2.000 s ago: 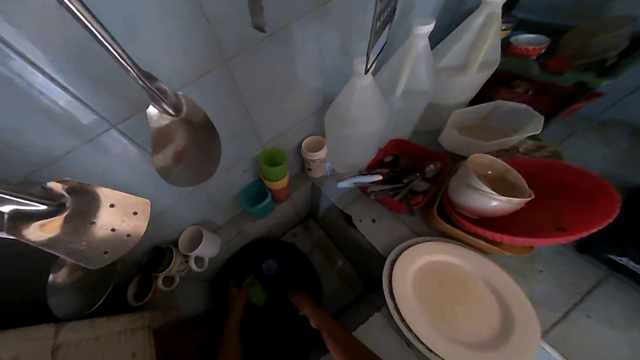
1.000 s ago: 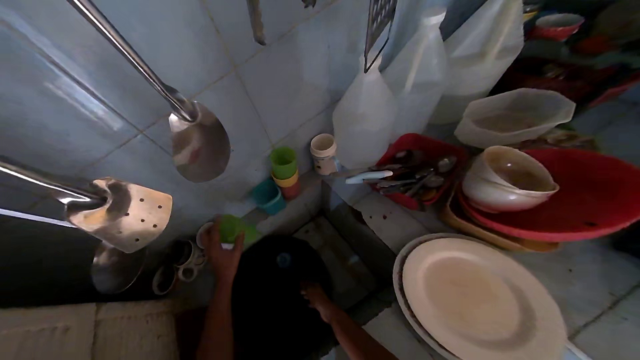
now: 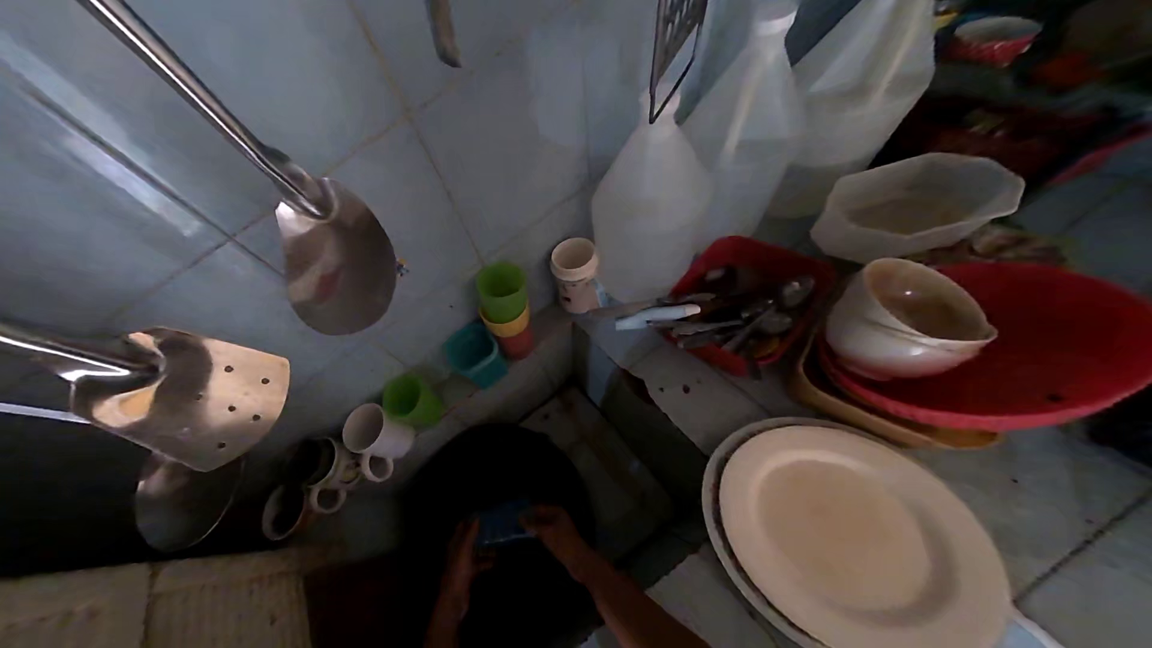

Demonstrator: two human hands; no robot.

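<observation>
Both hands are low inside a dark round basin. A blue item, too dim to name exactly, lies between them. My right hand grips its right side. My left hand is at its left edge, fingers partly in shadow, and whether it grips is unclear. On the ledge behind the basin are a green cup, a white mug, a teal cup and a stack of green, yellow and red cups.
Stacked plates, a red cutlery basket, a red tray with white bowls and plastic jugs stand right. A metal spatula and a slotted turner hang left. More mugs sit at the ledge.
My left hand has let go of the green cup, which now stands on the ledge beside the white mug, and has moved back into the basin. A blue item now shows between my hands.
</observation>
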